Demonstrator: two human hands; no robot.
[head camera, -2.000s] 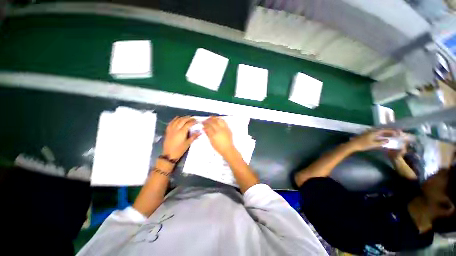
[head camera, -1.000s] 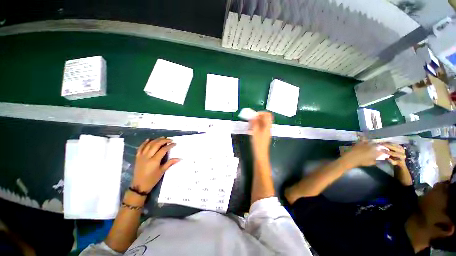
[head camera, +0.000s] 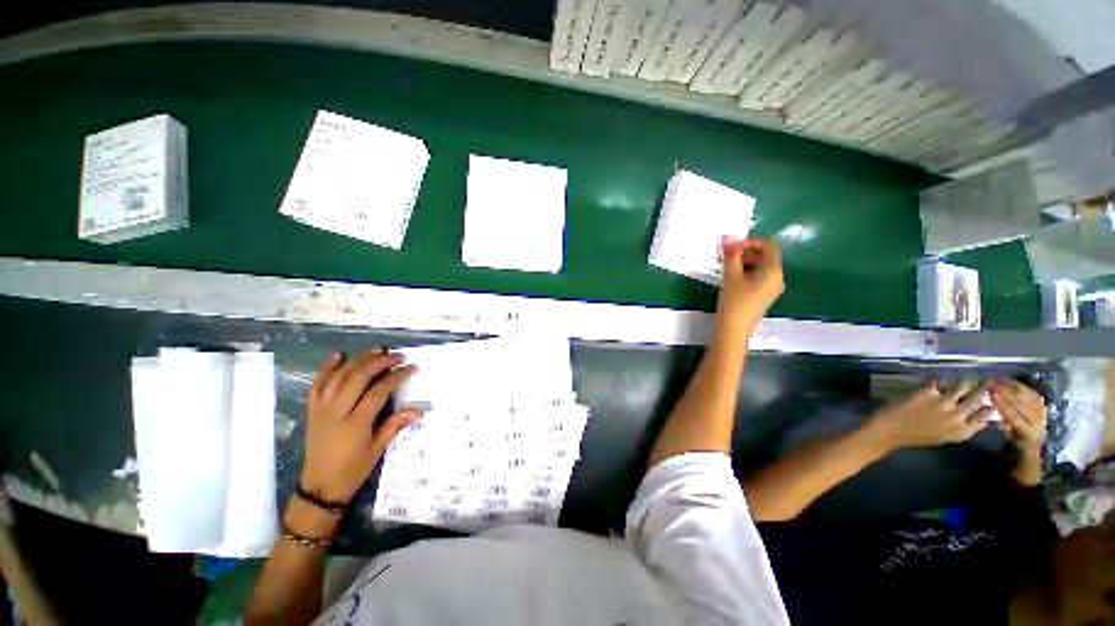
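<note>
The label sheet (head camera: 483, 452), white with rows of small black print and a blank upper part, lies on the dark worktop. My left hand (head camera: 352, 422) rests on its upper left edge, fingers spread. My right hand (head camera: 751, 281) reaches over the metal rail, its fingertips together at the lower right corner of a white product box (head camera: 699, 223) on the green belt. Whether a sticker label is between the fingertips cannot be seen. More white boxes stand on the belt to the left: a blank one (head camera: 515, 213), a printed one (head camera: 357, 179) and another printed one (head camera: 132, 177).
A folded white paper stack (head camera: 206, 452) lies left of the sheet. The pale metal rail (head camera: 465, 311) edges the belt (head camera: 611, 135). A row of upright boxes (head camera: 721, 55) stands behind it. A neighbour's hands (head camera: 966, 413) work at right, near a box with a picture face (head camera: 950, 295).
My right hand has moved right and forward from the rail onto the rightmost near box. The boxes at left sit further left in view. My left hand stays on the sheet.
</note>
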